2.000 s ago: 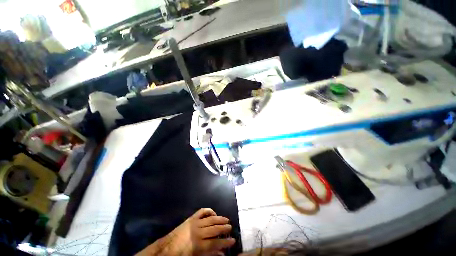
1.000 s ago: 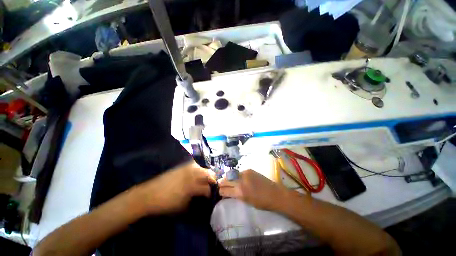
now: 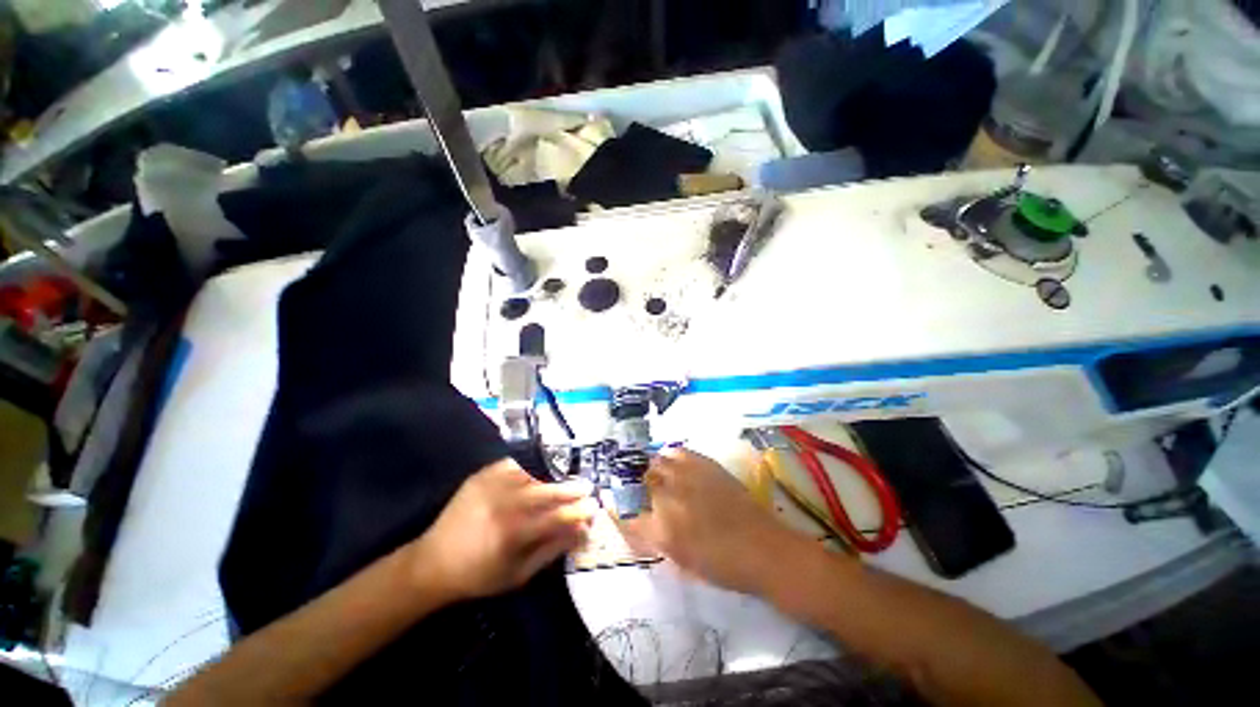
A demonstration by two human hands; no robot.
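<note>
The dark cloth (image 3: 366, 456) lies left of the needle area and hangs over the table's front edge. My left hand (image 3: 509, 528) is shut on the cloth's right edge, just left of and in front of the presser foot (image 3: 629, 486). My right hand (image 3: 698, 518) is at the right side of the foot with fingers curled; its fingertips are partly hidden, and I cannot tell whether they hold cloth. The white sewing machine head (image 3: 829, 297), with JACK lettering, spans the view above my hands.
Scissors (image 3: 846, 483) with red and yellow handles and a black phone (image 3: 940, 504) lie right of my right hand, above my forearm. A grey rod (image 3: 440, 118) stands at the head's left end. Cloth scraps (image 3: 636, 163) lie in the trough behind. A green round part (image 3: 1043, 217) sits on the head.
Two seconds ago, one hand lay on the cloth. Both hands then came to the foot. Since one second ago, they have drawn slightly apart and the cloth's front part has shifted left.
</note>
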